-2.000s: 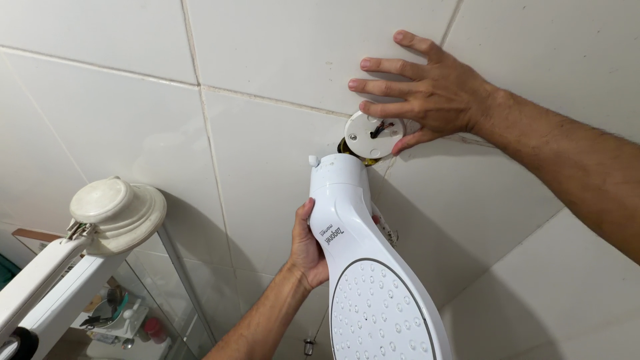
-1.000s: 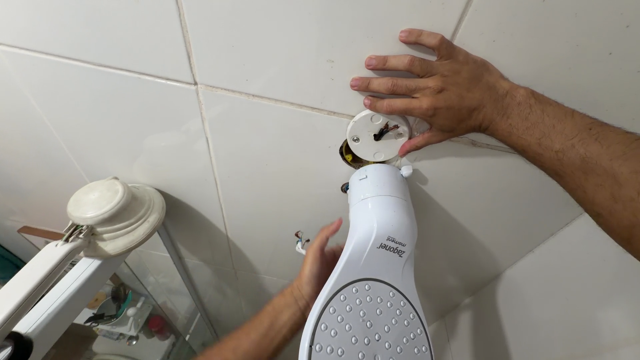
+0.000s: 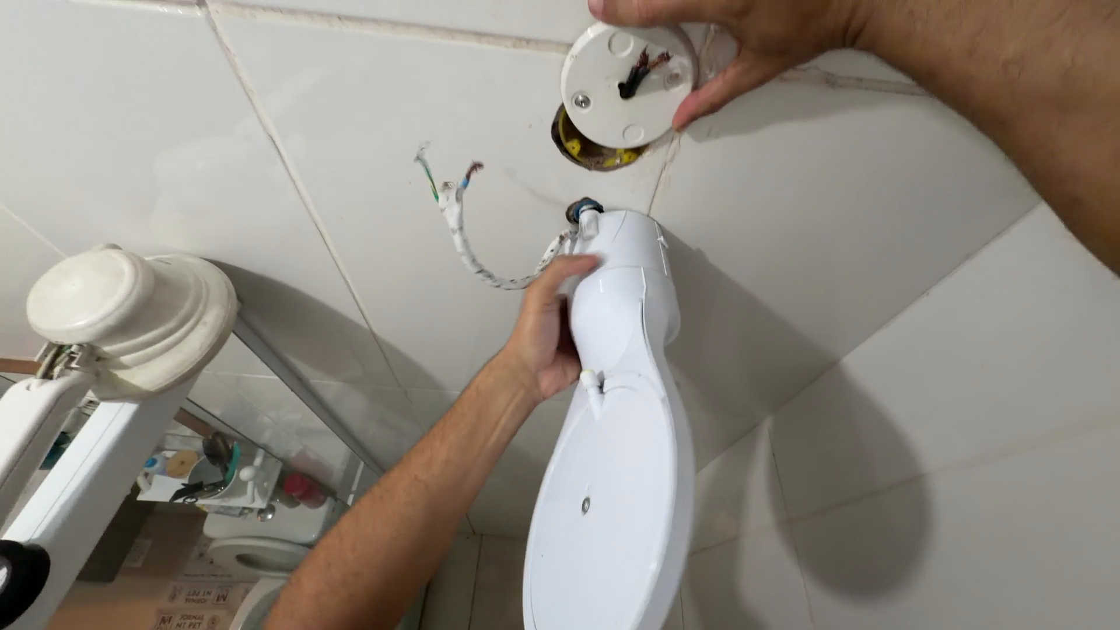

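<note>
My left hand (image 3: 547, 337) grips the neck of a white electric shower head (image 3: 612, 472), whose smooth back now faces me. A sleeved cable (image 3: 472, 254) with bare wire ends curves out from beside its top. Close to that top, a dark and blue pipe fitting (image 3: 584, 210) shows at the wall. My right hand (image 3: 744, 44) holds a round white cover plate (image 3: 626, 87) by its edge, fingers partly out of frame. Dark wires with bare copper ends stick out of the plate's middle. Below the plate, a round wall box (image 3: 595, 153) with yellow parts is partly uncovered.
Pale tiles cover the wall (image 3: 289, 105). At the left stand a white metal frame (image 3: 96, 464) with a round off-white fixture (image 3: 131, 315) and a glass panel's metal edge (image 3: 297, 394). Beyond are a shelf with toiletries (image 3: 210, 481) and a toilet (image 3: 262, 556).
The shower head has been turned from its nozzle face to its back, and its wired cable has come into view. My right hand stays at the cover plate. The view has moved closer.
</note>
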